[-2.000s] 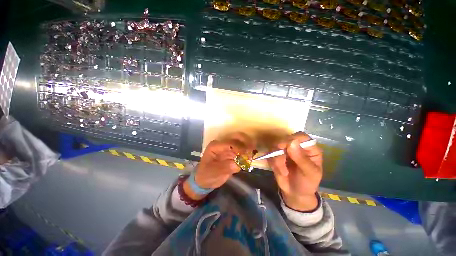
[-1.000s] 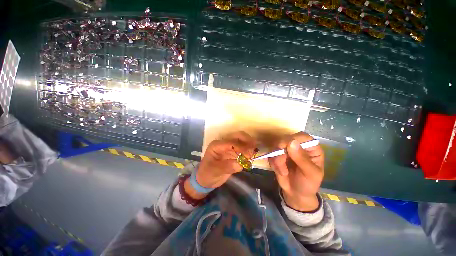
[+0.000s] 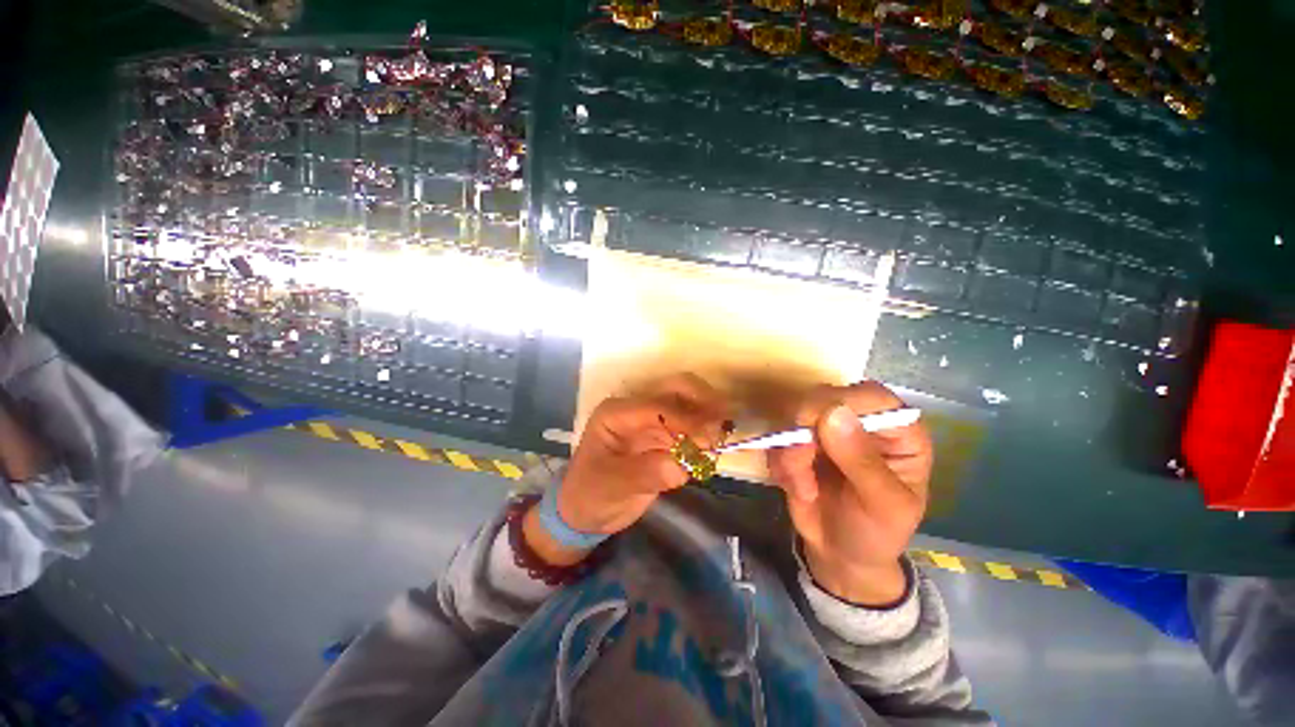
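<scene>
My left hand (image 3: 619,469), with a light blue band and a dark red bracelet at the wrist, pinches a small gold-faced part (image 3: 695,457) at its fingertips. Thin dark leads stick up from the part. My right hand (image 3: 858,476) holds a slim white pointed tool (image 3: 795,439). The tool's tip points left and is at the part's upper right edge; whether it touches is too small to tell. Both hands are over the near edge of a cream work sheet (image 3: 739,320), which has strong glare on it.
A clear tray (image 3: 521,213) at left holds heaped silver parts under glare. A right tray (image 3: 909,213) has gold parts in rows at its far side. A red bin (image 3: 1244,415) stands at right. A person's sleeve (image 3: 78,447) shows at far left.
My right hand and the white tool have shifted slightly right, and the tool lies a little flatter. My left hand still holds the gold part in nearly the same place.
</scene>
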